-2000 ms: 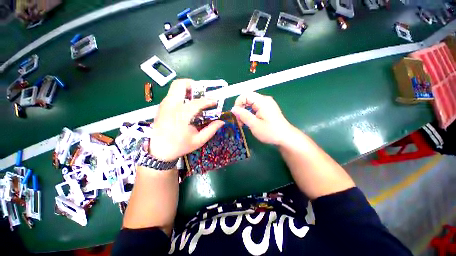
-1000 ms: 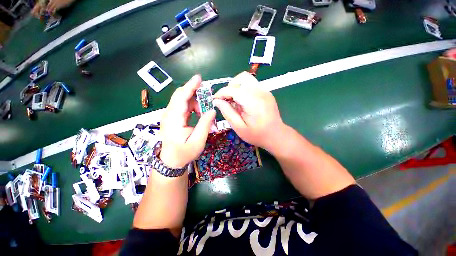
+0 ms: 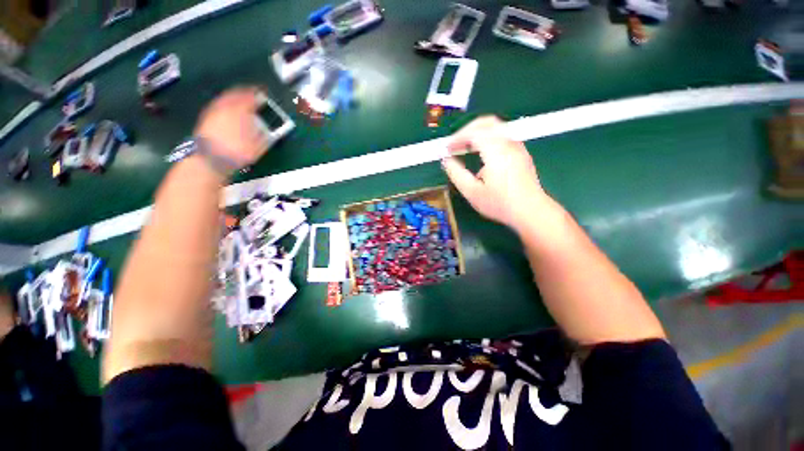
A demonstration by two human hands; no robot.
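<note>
My left hand (image 3: pixel 234 132), blurred, reaches over the belt at the left edge of a white housing (image 3: pixel 280 121); its fingers are unclear and I cannot tell if it grips the housing. My right hand (image 3: pixel 501 176) is above the white strip, thumb and index finger close together; any small thing between them cannot be made out. The parts box (image 3: pixel 457 231) holds blue-grey discs with red leads (image 3: pixel 392 247). Another white housing (image 3: pixel 323 253) with a brown part (image 3: pixel 333 293) lies against the box's left side. A housing heap (image 3: pixel 260 264) lies left of it.
Several housings lie on the belt beyond the white strip (image 3: pixel 379 162), including one with a brown part (image 3: pixel 452 84) and a blurred blue-white cluster (image 3: pixel 328 86). A heap with blue cylinders (image 3: pixel 66 295) is at far left. A brown carton (image 3: pixel 787 154) stands at far right.
My hands have parted from the circuit board. My left hand has moved left and away over the belt, my right hand to the right. A housing now lies beside the box; a blurred cluster appears on the belt.
</note>
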